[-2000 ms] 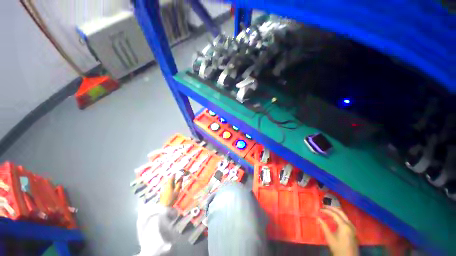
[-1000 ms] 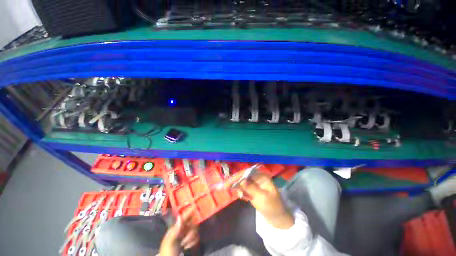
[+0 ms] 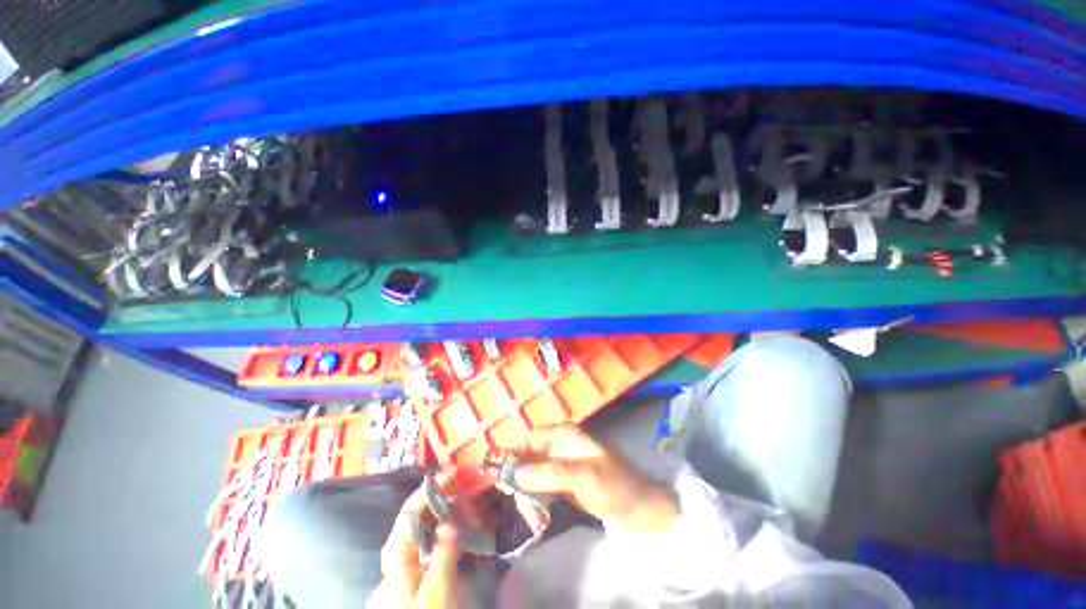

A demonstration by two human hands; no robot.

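My left hand (image 3: 419,553) and my right hand (image 3: 584,476) are together low in the centre, in front of my lap. Between them they hold a smartwatch (image 3: 524,523) by its pale strap, which curves in an open loop below the fingers. The watch face is blurred and I cannot make it out. The orange-red receiving compartment tray (image 3: 506,410) lies just beyond the hands, with a few closed watches along its far edge. The supply tray (image 3: 244,450) is at the lower left, with rows of pale open straps.
A green shelf (image 3: 536,286) with a blue edge crosses ahead. It bears shelf watches (image 3: 810,238), a single square-faced watch (image 3: 403,284), a black cable (image 3: 328,292) and a black box (image 3: 411,236). Lit watches (image 3: 329,363) sit beneath. My knee (image 3: 774,416) is at the right.
The view has swung from the left to face the shelf. My right hand has moved left and down with the watch, and both hands now meet on it, its strap bent into a loop.
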